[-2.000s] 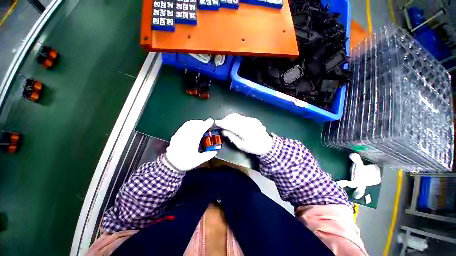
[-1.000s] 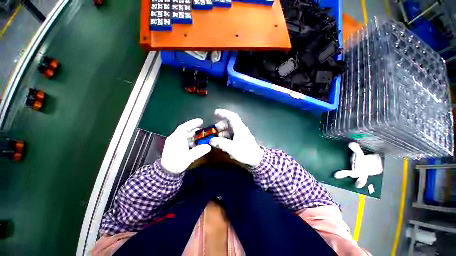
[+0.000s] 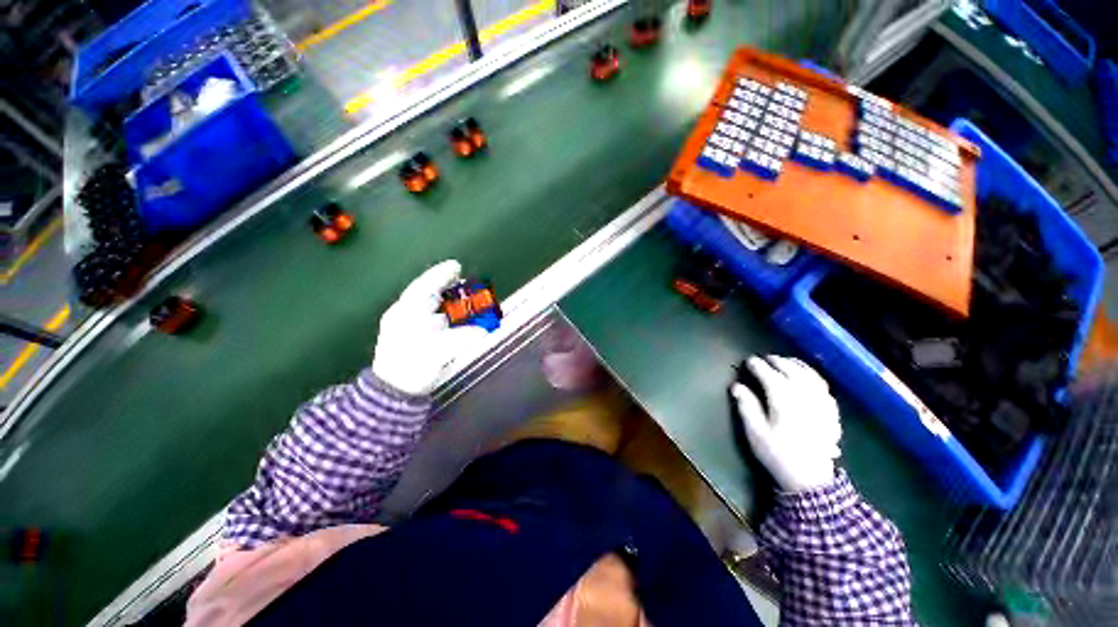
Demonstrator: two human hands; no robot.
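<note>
My left hand [image 3: 417, 333], in a white glove, holds a coil assembly [image 3: 467, 303] with orange-copper bands and a blue part at its lower side, over the conveyor's pale metal edge. My right hand [image 3: 790, 419], also gloved, rests low over the green bench right of centre, fingers partly curled; I see nothing in it, but its palm side is hidden. Another coil assembly [image 3: 703, 284] stands on the bench by the small blue bin.
The green conveyor belt [image 3: 282, 306] carries several spaced coil assemblies. An orange board [image 3: 834, 221] with rows of blue parts [image 3: 763, 123] lies across bins. A blue bin [image 3: 846, 349] holds black parts. Clear trays [image 3: 1042, 539] stand at lower right. More blue bins stand beyond the belt.
The view has turned left, showing more belt. My hands have parted: the left carries the coil assembly to the conveyor edge, the right has let go and moved to the bench.
</note>
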